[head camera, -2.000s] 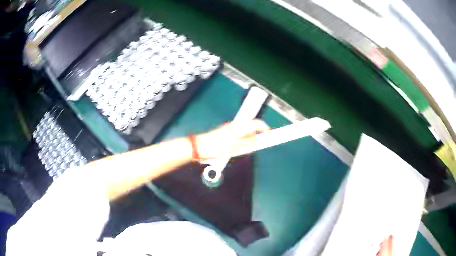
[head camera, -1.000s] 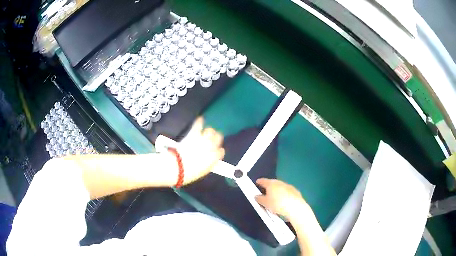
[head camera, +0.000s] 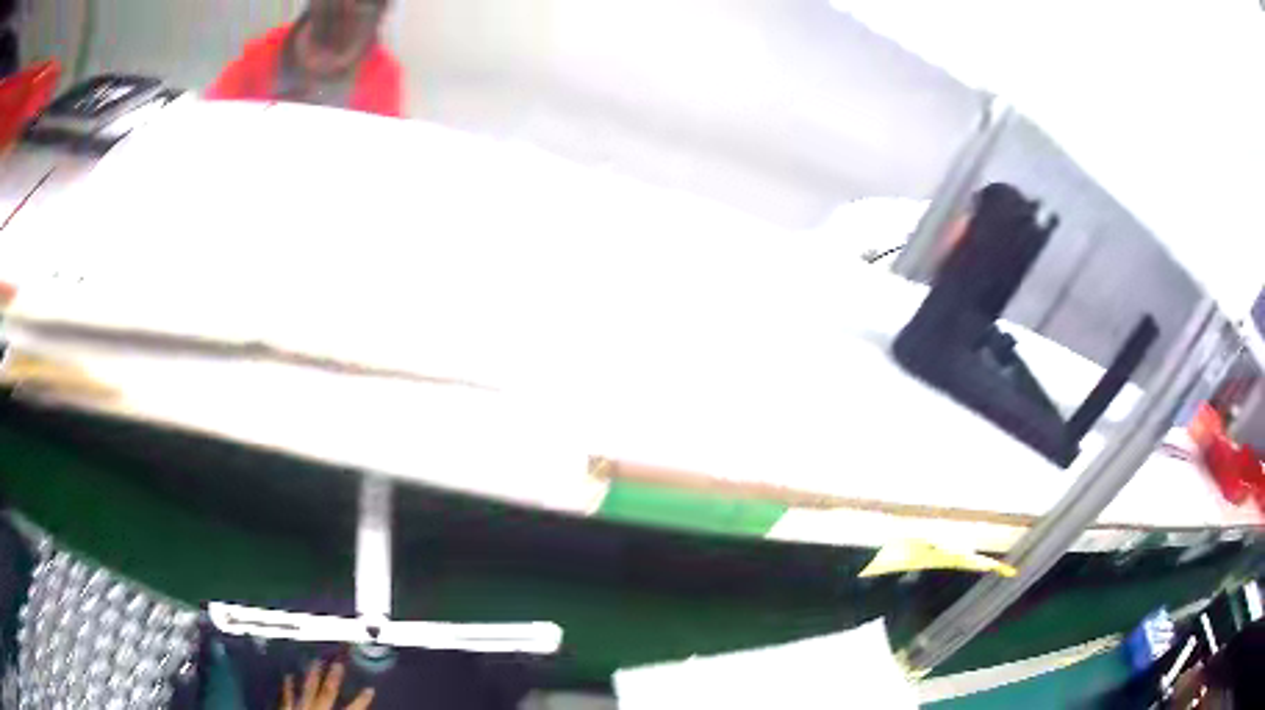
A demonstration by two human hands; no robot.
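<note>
A white three-armed assembly (head camera: 372,555) shows at the lower left, one arm pointing up and two spread sideways, with a small dark centre. It lies over a black jig (head camera: 444,680), mostly cut off by the bottom edge. My left hand (head camera: 326,688) is just below the assembly's left part; only blurred, spread fingers show and I see nothing held in them. Whether they touch the assembly is unclear. My right hand is not in view.
Rows of shiny hubs (head camera: 104,638) stand at the lower left. White sheets (head camera: 777,673) lie at bottom right of the jig. A raised white shelf (head camera: 458,278) crosses the view, with a black armed jig (head camera: 985,368) near a metal post (head camera: 1068,527). A person in red (head camera: 375,81) is beyond.
The view has swung up to the shelf. The assembly now sits low in the picture. My left hand has moved below it; my right hand has left the view.
</note>
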